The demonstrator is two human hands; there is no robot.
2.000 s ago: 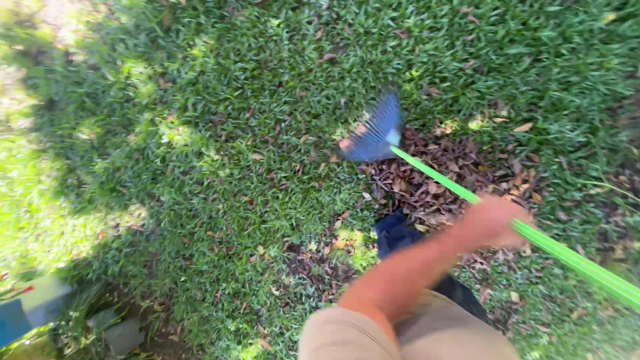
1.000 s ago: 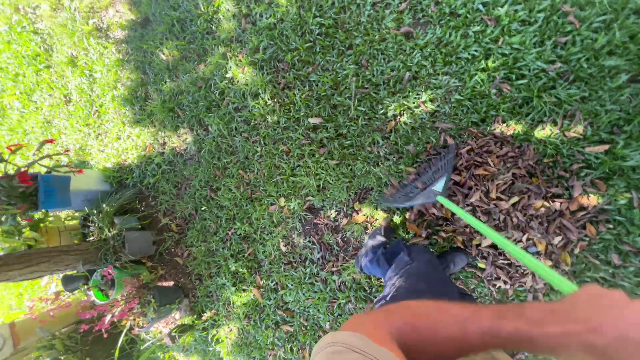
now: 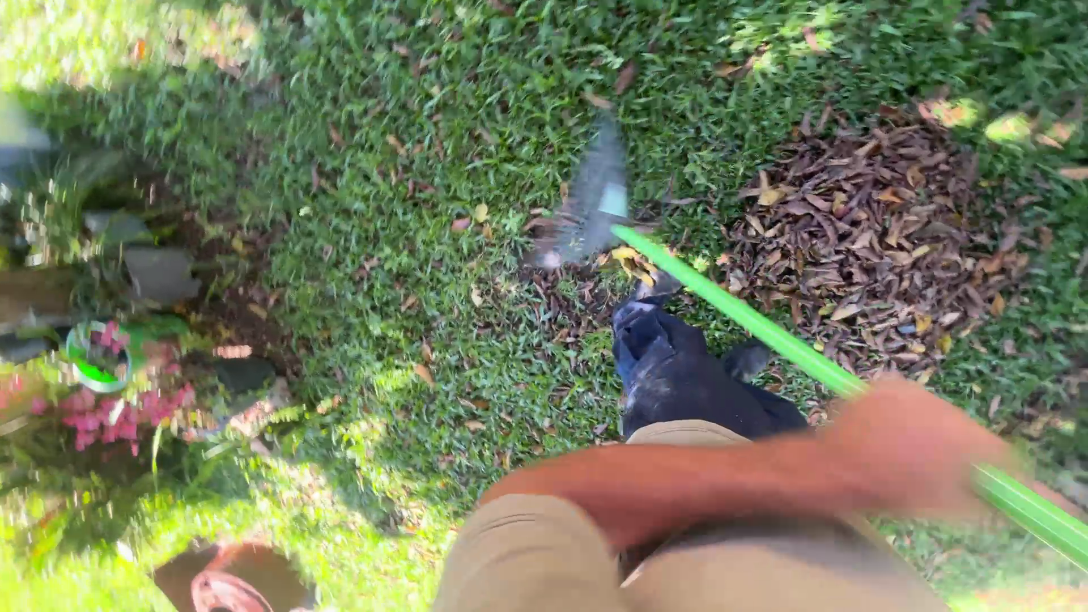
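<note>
My left hand (image 3: pixel 914 450), blurred by motion, is closed around the bright green handle of a leaf rake (image 3: pixel 748 319), with the bare forearm crossing in front of my body. The rake's dark fan-shaped head (image 3: pixel 591 200) is blurred too and lies over the grass just beyond my foot, near some loose leaves. To its right, apart from it, is a heap of dry brown leaves (image 3: pixel 884 246). A blurred skin-coloured sliver shows beside the handle at the right edge; my right hand itself cannot be made out.
My dark trouser legs (image 3: pixel 688 374) and shoes stand on the grass between rake head and body. Plant pots (image 3: pixel 161 274), pink flowers (image 3: pixel 127 412) and a green-rimmed container (image 3: pixel 99 357) line the left side. A reddish-brown object (image 3: pixel 234 578) lies at the lower left.
The rake head, at the heap's left edge a second ago, is now farther left, apart from the heap. My left hand has kept hold of the handle. The view has shifted.
</note>
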